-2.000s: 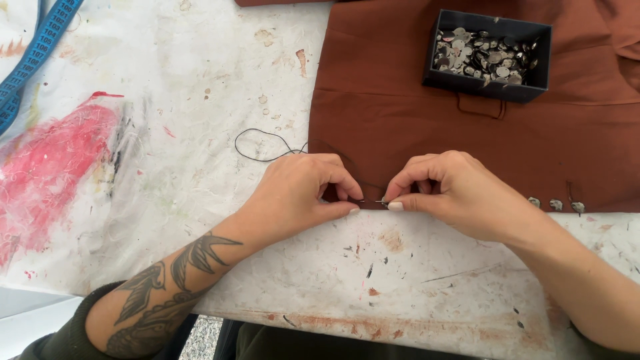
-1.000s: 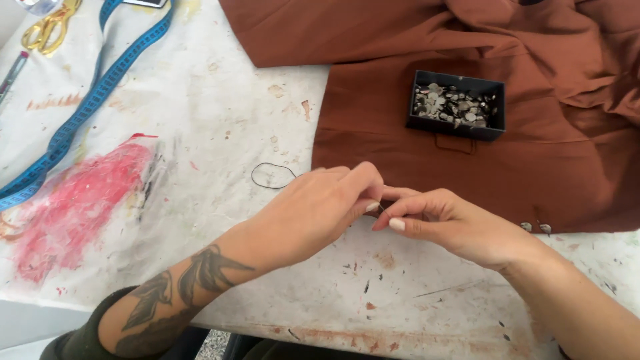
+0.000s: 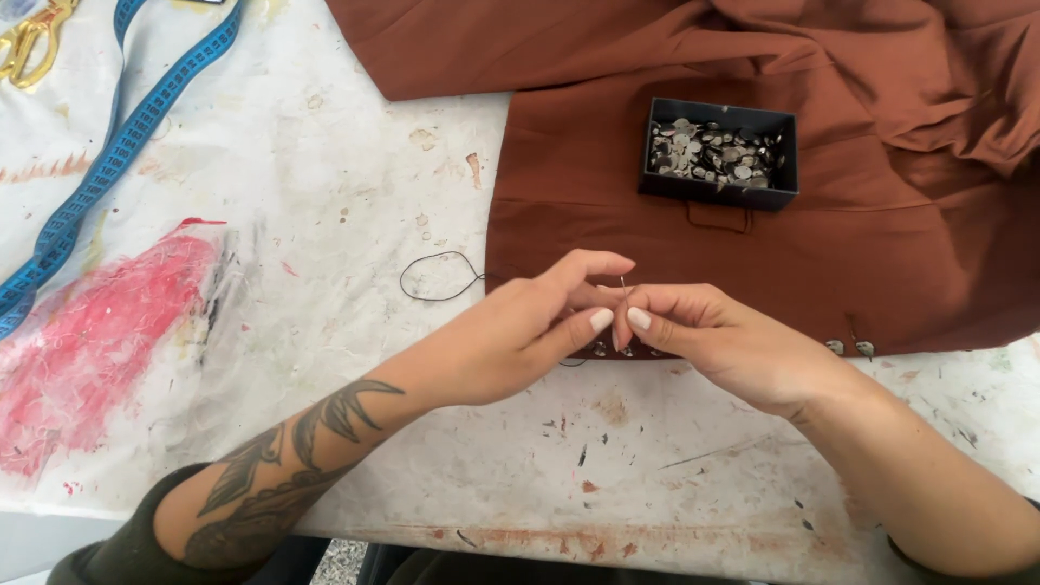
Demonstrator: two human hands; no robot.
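Note:
A sewing needle [image 3: 624, 291] points upward, pinched between the thumb and fingers of my right hand [image 3: 703, 337]. Beside it, my left hand [image 3: 540, 329] has its thumb and index finger apart; whether it holds the thread is unclear. Both hands are over the lower edge of a rust-brown fabric garment [image 3: 569, 179]. Small metallic discs [image 3: 627, 351] lie along that edge under my fingers, and others [image 3: 864, 349] are farther right. A loop of dark thread [image 3: 439, 253] extends left of the fabric onto the table.
A black box [image 3: 719, 195] of silvery discs stands on the garment. At the left, a blue measuring tape [image 3: 122, 146] curves across the paint-stained table [image 3: 366, 203], with gold-handled scissors [image 3: 32, 49] at the upper left corner. The table's front edge runs below my hands.
My hands have come up from the fabric edge, where both pinched close to it two seconds ago. The needle now shows upright in my right fingers. The view has shifted left.

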